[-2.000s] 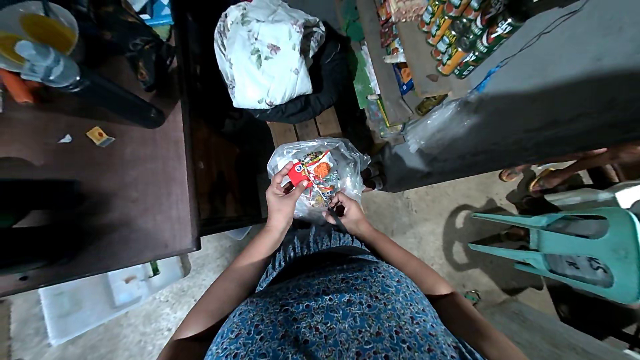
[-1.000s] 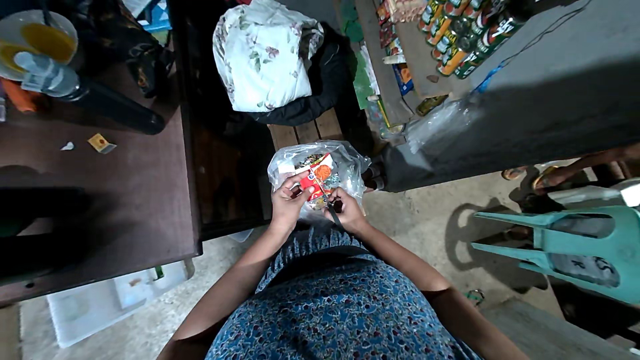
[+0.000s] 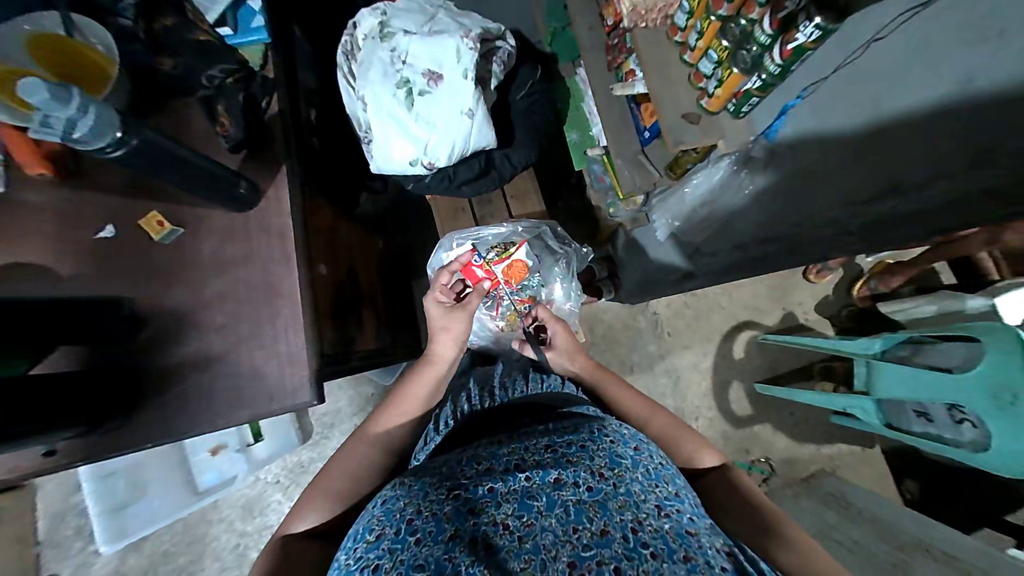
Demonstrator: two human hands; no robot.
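Note:
My left hand pinches a red foil packet with its fingers, above a clear plastic bag. Scissors with black handles are in my right hand; their blades point up and left, to the packet. Whether the blades touch the packet I cannot tell. Beside the red packet is a white and red one with an orange round print. Small shiny colourful scraps lie in the bag, partly hidden by the packets and my hands.
To the left stands a dark brown table with a dark bottle and a bowl. Floral cloth lies on the wooden bench ahead. A green plastic chair and another person's feet are at the right.
Two seconds ago the red packet was also between my left fingers. The scissor blades now show more plainly, pointing to the packets.

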